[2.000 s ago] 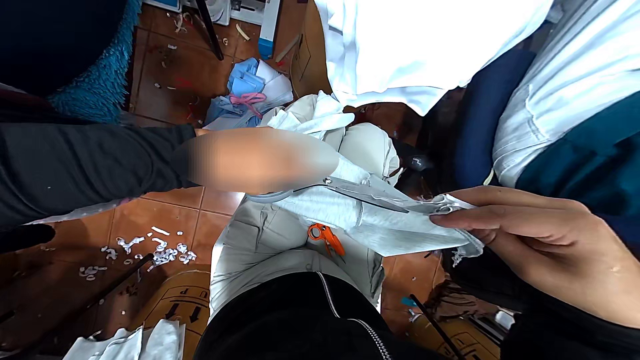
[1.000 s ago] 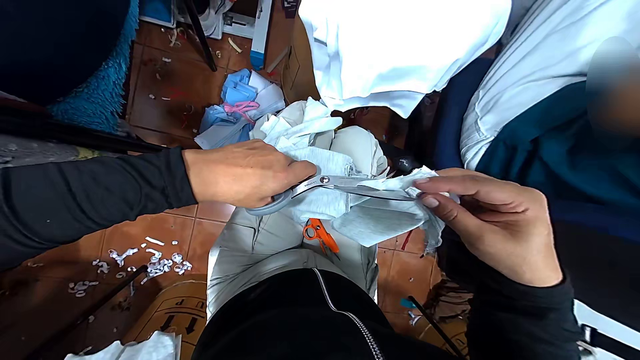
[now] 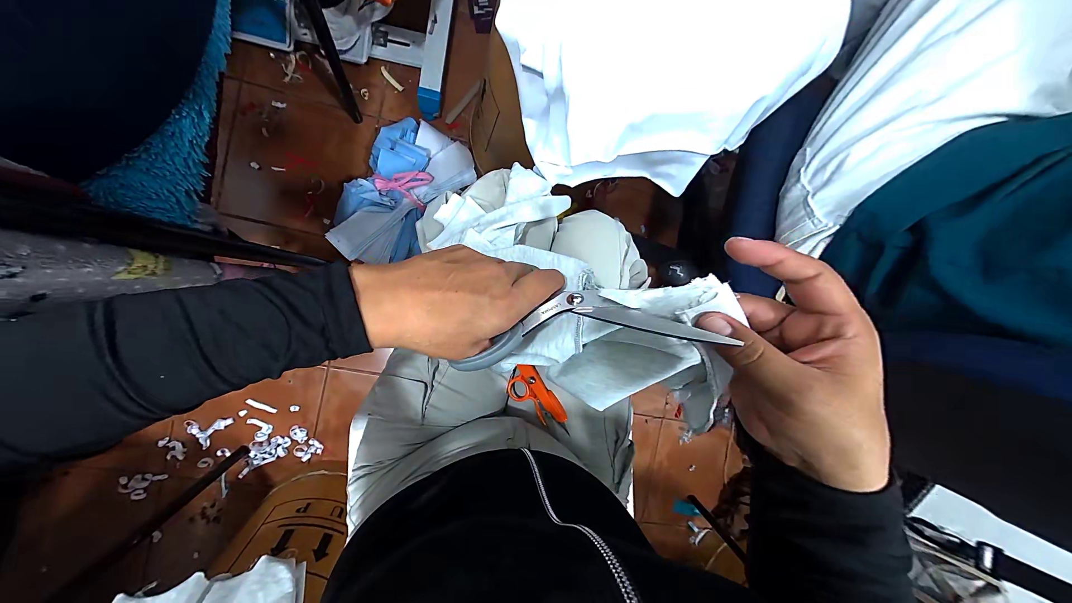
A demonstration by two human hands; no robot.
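Note:
My left hand (image 3: 456, 301) grips the grey handle of metal scissors (image 3: 624, 316), whose blades point right over my lap. Pale fabric (image 3: 620, 364) lies around and beneath the blades, with more of it bunched over my knees. With thumb and fingers, my right hand (image 3: 804, 360) pinches a folded edge of this fabric near the blade tips; its index finger is raised. Small orange thread snips (image 3: 536, 394) rest on my light trousers, below the large scissors. The loops of the big scissors are mostly hidden by my left hand.
White cloth (image 3: 670, 75) hangs ahead of my knees. Blue and white fabric bundles (image 3: 406, 188), one with a pink tie, lie on the tiled floor. Scraps (image 3: 268, 444) are scattered at left near a cardboard box (image 3: 289, 519). White and teal cloth (image 3: 963, 201) is at right.
The scissors, partly covered by the left hand two seconds ago, now show their pivot and blades plainly. My right index finger has lifted from the fabric since one second ago.

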